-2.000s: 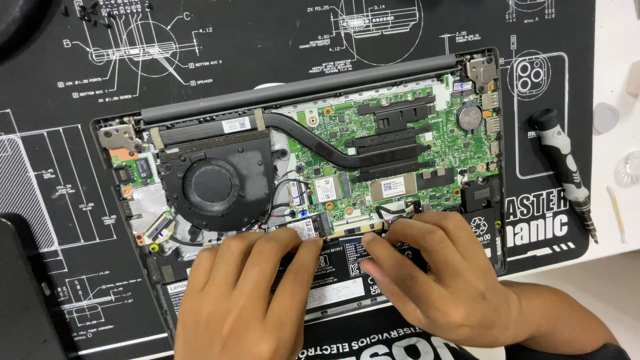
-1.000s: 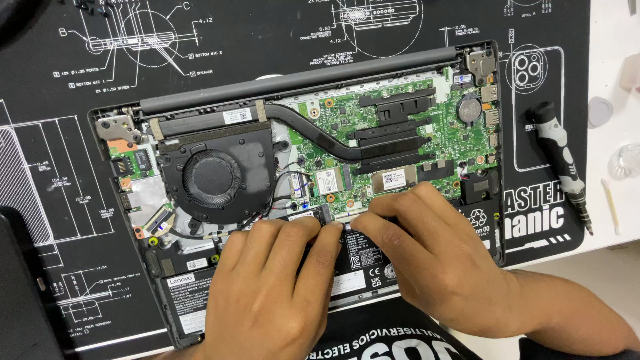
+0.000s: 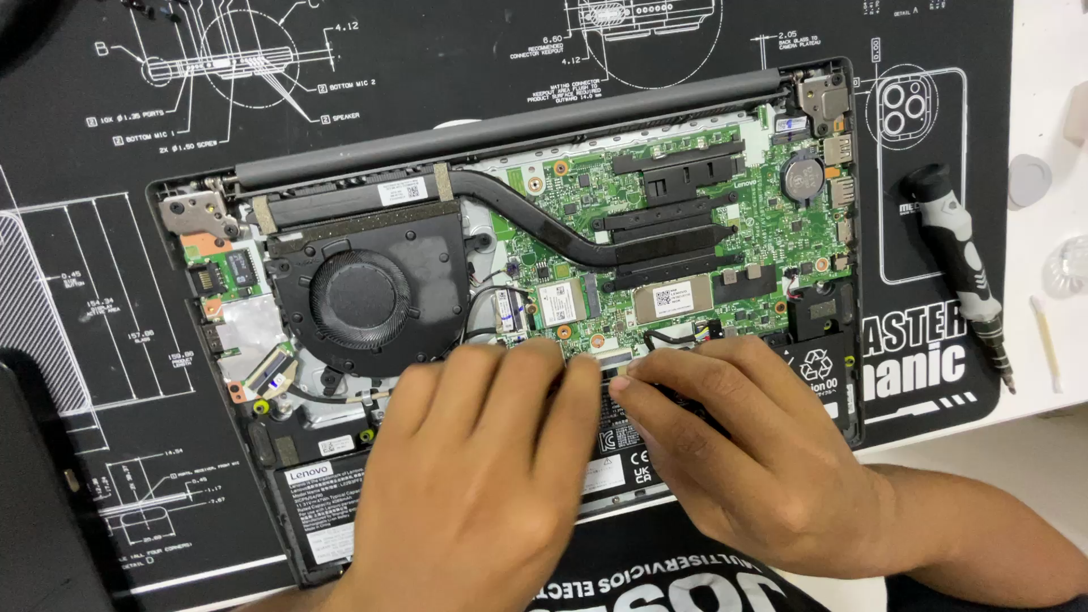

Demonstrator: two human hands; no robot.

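An opened Lenovo laptop base (image 3: pixel 510 212) lies on a black printed mat, its inner parts facing up. My left hand (image 3: pixel 484 450) rests over the upper edge of the battery (image 3: pixel 319 501), fingertips at the lower edge of the green motherboard (image 3: pixel 578 195). Close to its right, my right hand (image 3: pixel 748 442) has thumb and index finger together at a flat ribbon-cable connector (image 3: pixel 616 360). Whether the fingers pinch the cable is hidden. The cooling fan (image 3: pixel 361 297) sits left of the board, with a dark heat pipe (image 3: pixel 544 223) running right. The coin cell (image 3: pixel 802 178) is at upper right.
A grey and black screwdriver (image 3: pixel 956 255) lies on the mat's right edge. Beyond it, a cotton swab (image 3: pixel 1047 344) and a small round grey disc (image 3: pixel 1029 180) lie on the white table. A dark device (image 3: pixel 42 493) stands at lower left, with small screws (image 3: pixel 153 10) at upper left.
My right hand has moved left toward my left hand since the oldest frame. Its thumb and index finger have come together at the connector. My left hand stays over the battery's upper edge.
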